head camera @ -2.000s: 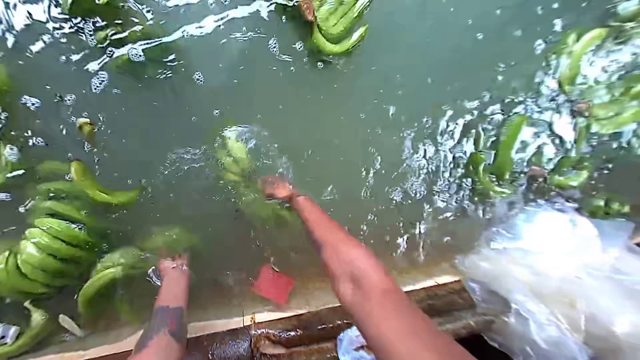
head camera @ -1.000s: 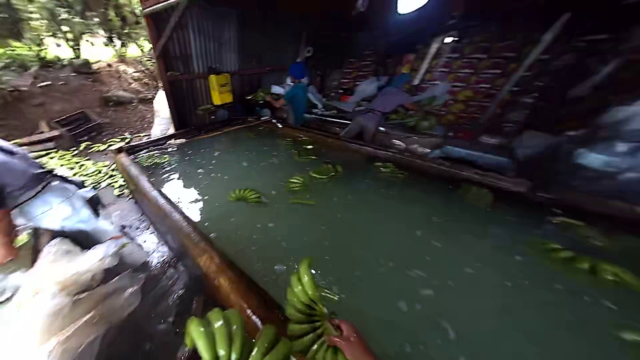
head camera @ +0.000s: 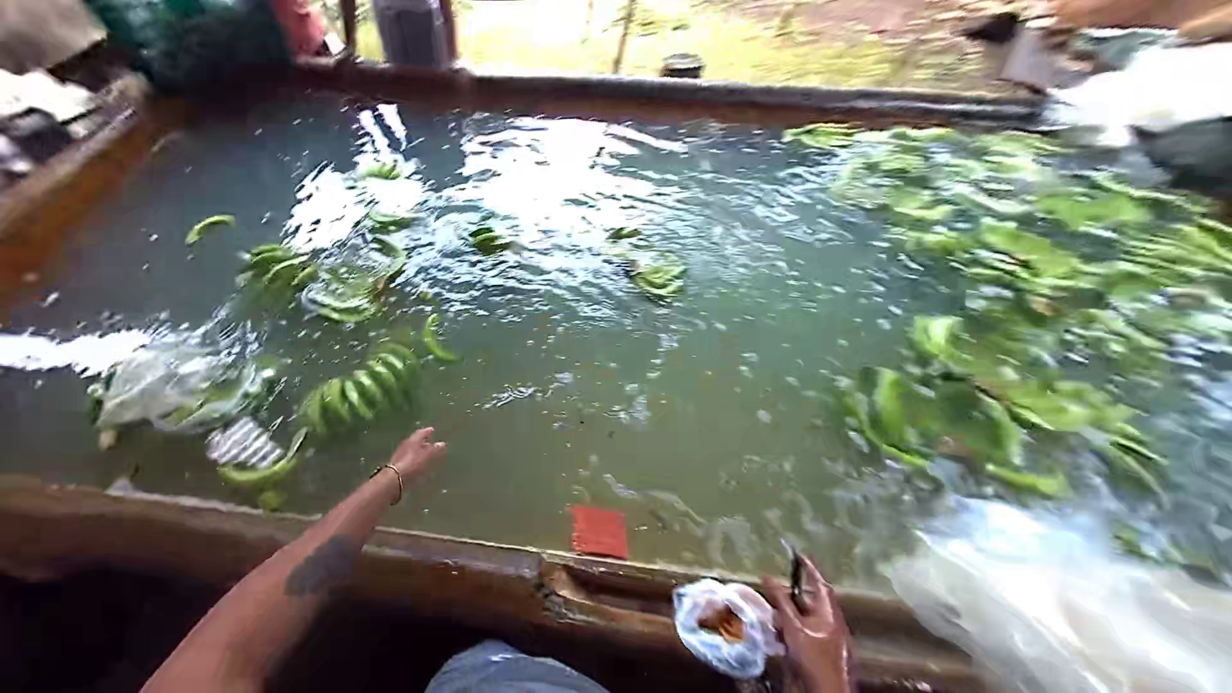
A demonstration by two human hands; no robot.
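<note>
My left hand (head camera: 419,456), with a band at the wrist, reaches over the water near a hand of green bananas (head camera: 361,390) and touches nothing that I can see. My right hand (head camera: 811,626), at the tank's near edge, is closed on a small dark tool with a thin tip, perhaps a knife (head camera: 796,576). Just left of it, a clear plastic bag (head camera: 729,628) with something orange-brown inside rests on the rim. A red square piece (head camera: 599,532) lies at the water's edge between my two hands.
The tank's near rim (head camera: 452,577) runs across below my arms. Many green bananas (head camera: 1039,404) float at the right. Clear plastic sheeting (head camera: 1078,597) covers the near right corner; more plastic (head camera: 178,385) floats at the left. The far rim (head camera: 751,94) closes off the water.
The view has swung widely between frames. One second ago a hand was at a bunch of green bananas by the tank's edge; now my right hand holds the small dark tool.
</note>
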